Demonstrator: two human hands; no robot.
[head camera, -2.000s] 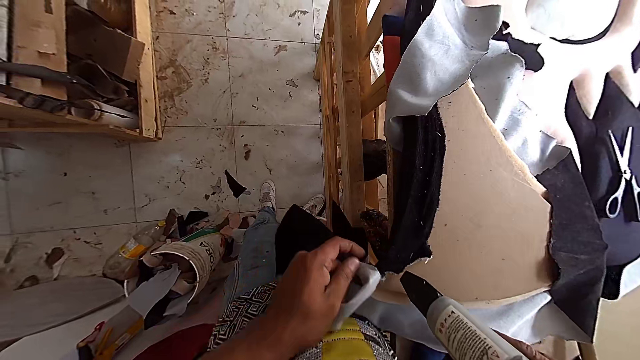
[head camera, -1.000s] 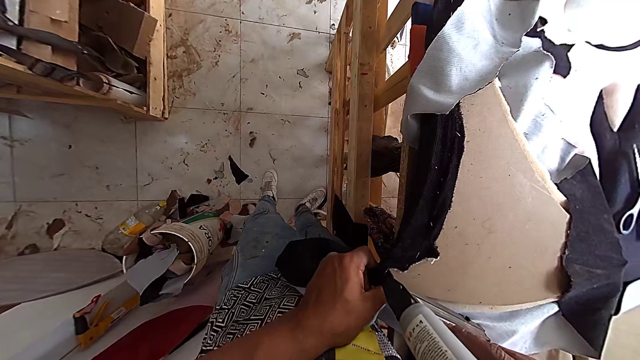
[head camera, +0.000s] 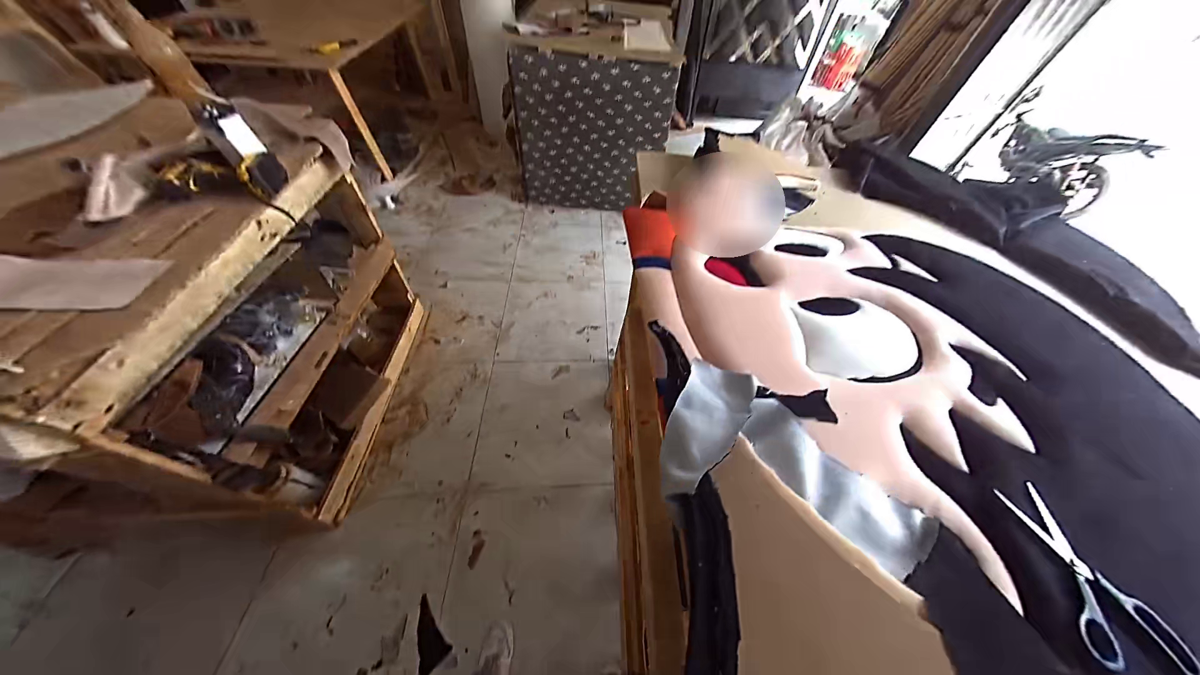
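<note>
Neither of my hands shows in the head view now. A large padded cartoon face of pale, white and black material (head camera: 750, 319) lies on the table at the right. Scissors (head camera: 1078, 567) with pale handles lie spread on its black part. Nearer to me is a flat beige panel (head camera: 806, 572), with silver-grey fabric (head camera: 708, 417) along its far edge and a thick black strip of fabric (head camera: 710, 572) down its left side.
A wooden workbench (head camera: 211, 309) at the left holds a tool and fabric pieces, with scraps on its lower shelf. A tiled floor (head camera: 534, 422) with scraps lies between bench and table. Farther off stand a patterned cloth-covered counter (head camera: 595, 127) and a motorcycle (head camera: 1069, 159) outside.
The view has swung up and forward. My hand, which was at the black fabric's end, and the bottle beside it are out of view.
</note>
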